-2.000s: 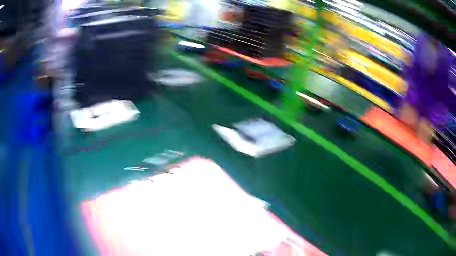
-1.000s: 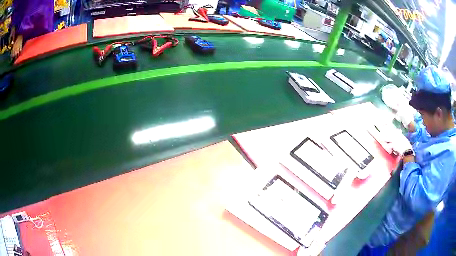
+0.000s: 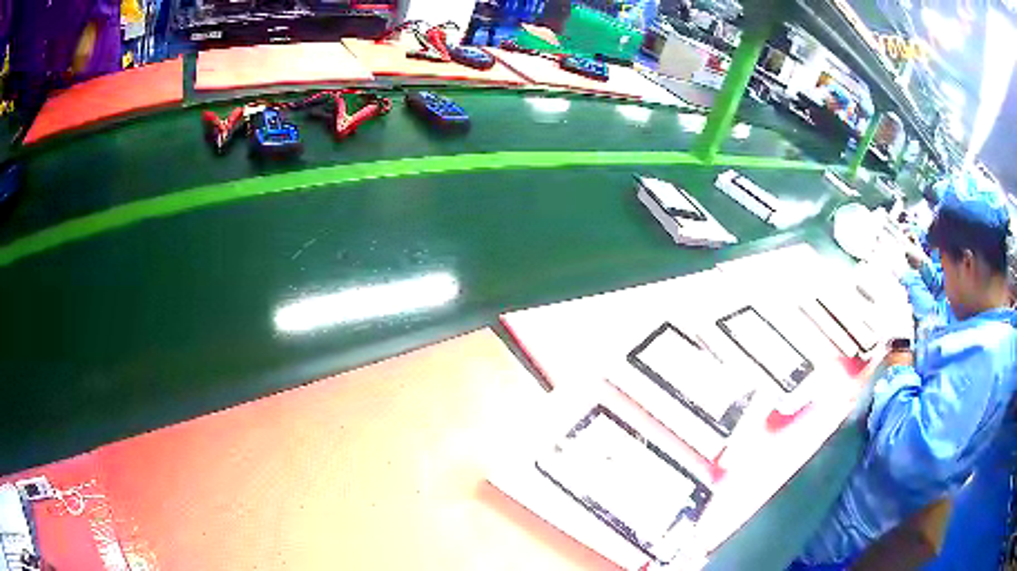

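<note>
Neither of my hands clearly shows. A black-framed e-reader (image 3: 625, 480) with a washed-out pale screen lies nearest, at the lower right across the mats' joint, on a white tray (image 3: 524, 466) whose pale edge sticks out. A whitish blurred patch touches its lower right corner at the picture's bottom edge; I cannot tell what it is. A second e-reader (image 3: 689, 377) and a third (image 3: 765, 347) lie behind it in a row on the red mat.
A person in blue (image 3: 948, 368) works at the right end. White trays (image 3: 683, 212) sit on the green belt (image 3: 223, 257). A green rail (image 3: 368, 170) and post (image 3: 734, 100) stand beyond. A white item with cord (image 3: 34, 489) lies at lower left. Blue meters (image 3: 273, 132) lie behind the rail.
The view has shifted slightly, so the e-readers appear a little lower and further left. The person at the right has shifted slightly. No e-reader in the row has visibly changed place on the mat.
</note>
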